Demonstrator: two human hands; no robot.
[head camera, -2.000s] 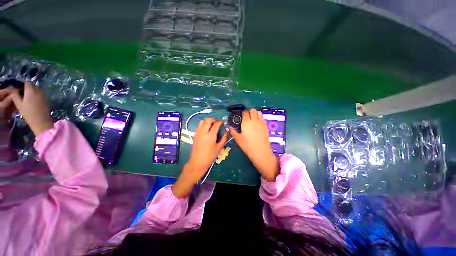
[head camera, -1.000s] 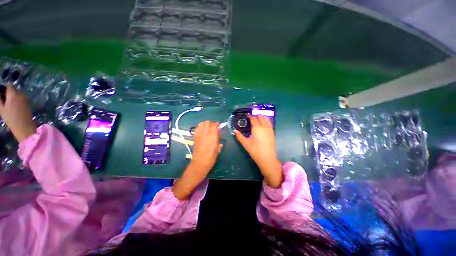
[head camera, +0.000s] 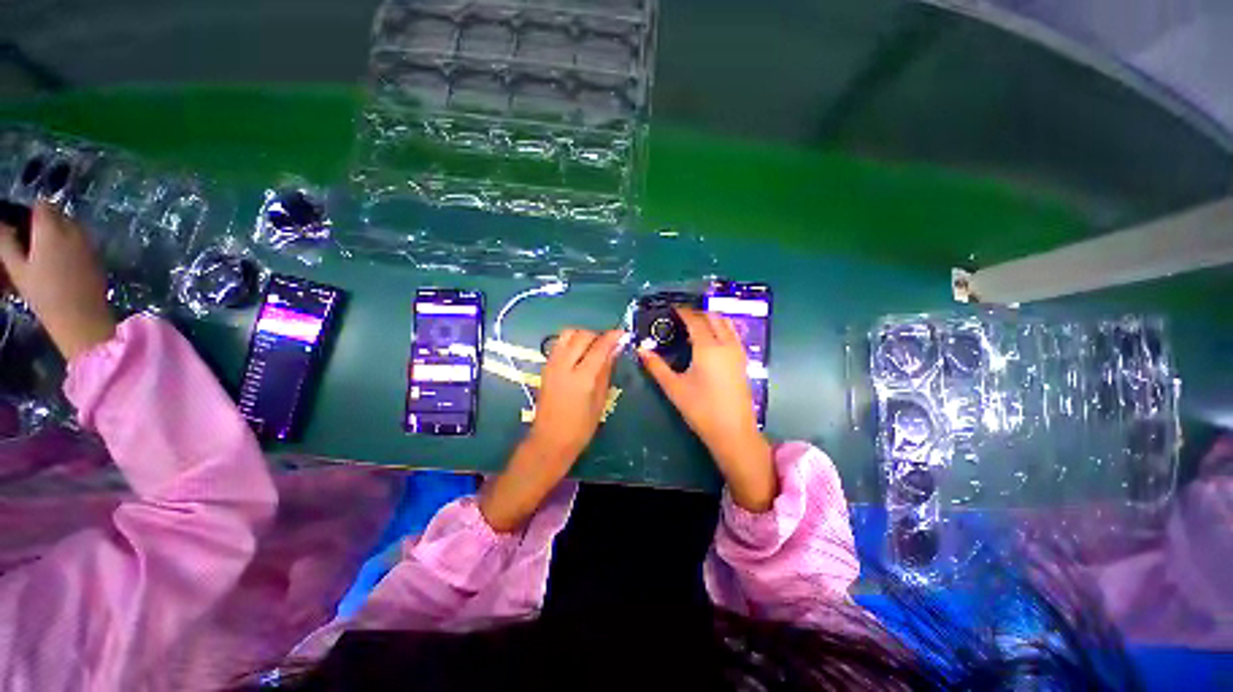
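Note:
A round black device (head camera: 663, 329) with a small ring on its face is held in my right hand (head camera: 710, 379), fingers around its right and lower edge. My left hand (head camera: 575, 388) is at the device's left side, fingertips pinched together close to it; a small white bit shows at the fingertips, too small to name. A white cable (head camera: 506, 319) loops left of my left hand, with pale-yellow strips (head camera: 514, 365) on it. A lit phone (head camera: 445, 362) lies left of the cable. Another lit phone (head camera: 755, 325) lies partly behind my right hand.
A clear tray (head camera: 1028, 406) with round pockets and dark items lies at the right. A clear ribbed tray (head camera: 507, 81) lies at the back. Wrapped dark devices (head camera: 294, 216) and a third phone (head camera: 291, 358) are at the left, beside a neighbour's pink sleeve (head camera: 176, 433). A white support (head camera: 1109, 257) slants in at right.
Two seconds ago my hands were close together around the device. My left hand moved away, then back to the device's left side. The neighbour's hand has shifted left.

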